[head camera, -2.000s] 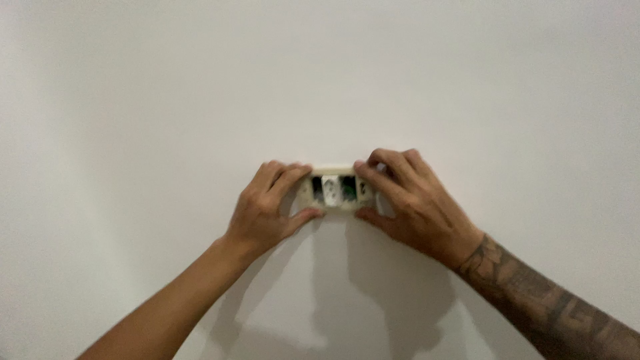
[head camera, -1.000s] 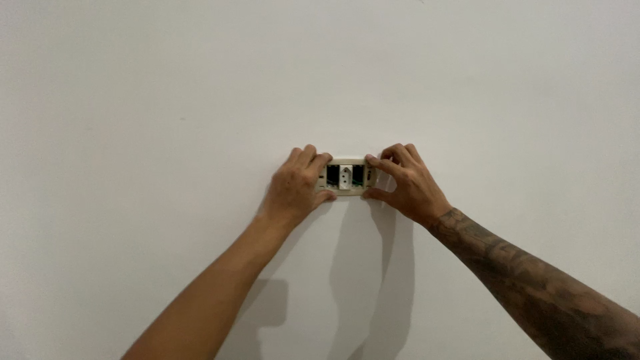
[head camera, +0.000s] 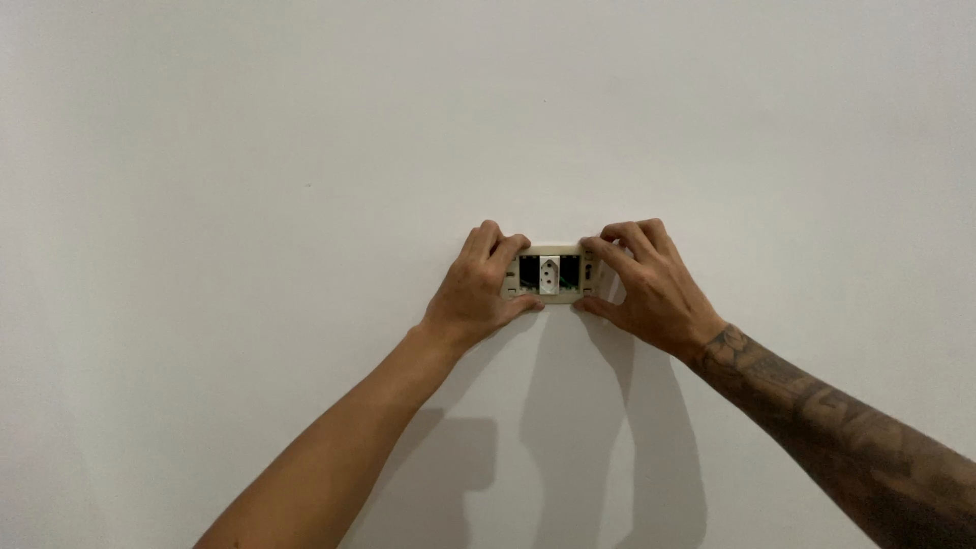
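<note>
A cream plastic mounting frame (head camera: 560, 250) lies against the white wall, long side level. In its middle sits a white power outlet module (head camera: 549, 275) with round holes, and dark openings flank it on both sides; a bit of green wire shows in the right one. My left hand (head camera: 479, 286) grips the frame's left end, fingers on the top edge and thumb below. At the right end my right hand (head camera: 654, 286) pinches it the same way, index finger above and thumb at the bottom edge. What lies behind the frame is mostly hidden.
The plain white wall (head camera: 305, 152) fills the view around the hands. Shadows of the arms fall on it below the frame.
Both hands keep their hold on the frame's ends. The view has shifted, and the frame looks sharper than two seconds ago.
</note>
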